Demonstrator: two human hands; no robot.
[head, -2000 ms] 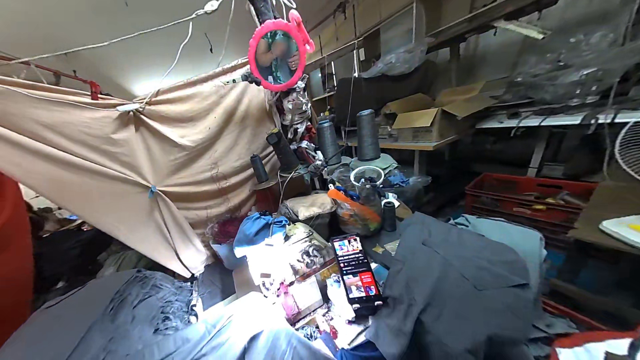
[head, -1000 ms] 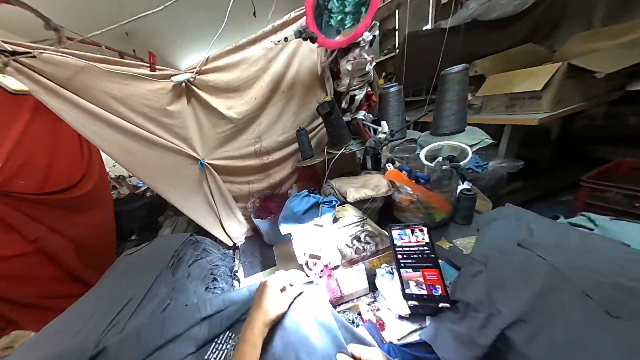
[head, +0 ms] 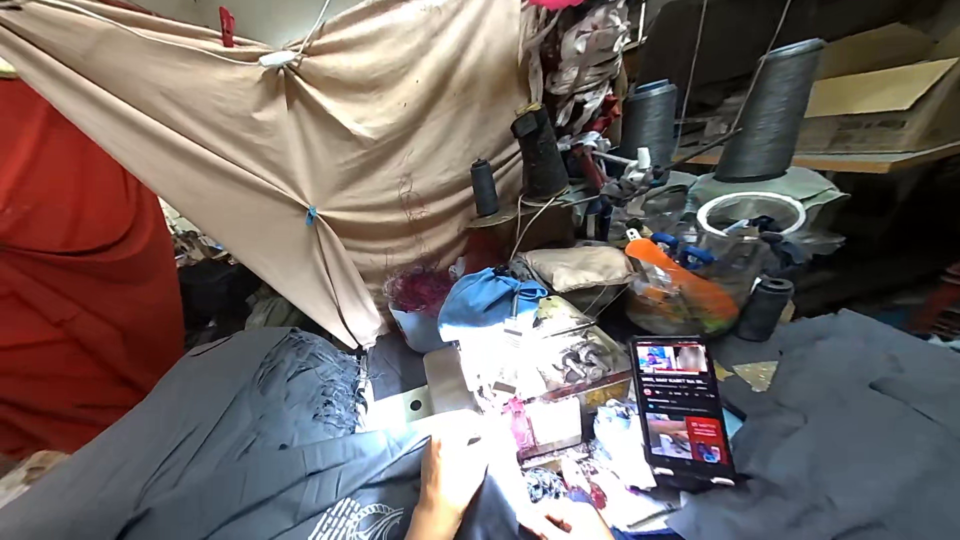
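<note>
Dark grey fabric [head: 330, 469] with a white printed design lies across the front, running up to a brightly lit sewing machine [head: 551, 360]. My left hand [head: 450, 472] rests on the fabric just in front of the machine; glare hides its fingertips. At the bottom edge my right hand [head: 566, 521] is partly cut off, its fingers curled at the fabric's edge; whether they pinch it is unclear. A lit smartphone [head: 681, 409] stands in a holder to the right of the machine.
More grey fabric [head: 847, 435] is heaped at the right. Behind the machine stand large thread cones [head: 769, 112], a small black spool [head: 763, 309] and an orange plastic bag [head: 679, 289]. A beige cloth [head: 420, 127] hangs behind; red fabric [head: 75, 270] hangs at left.
Neither hand showed two seconds ago; both came into view by one second ago. My right hand now shows more at the bottom edge. The view has turned and moved closer to the machine.
</note>
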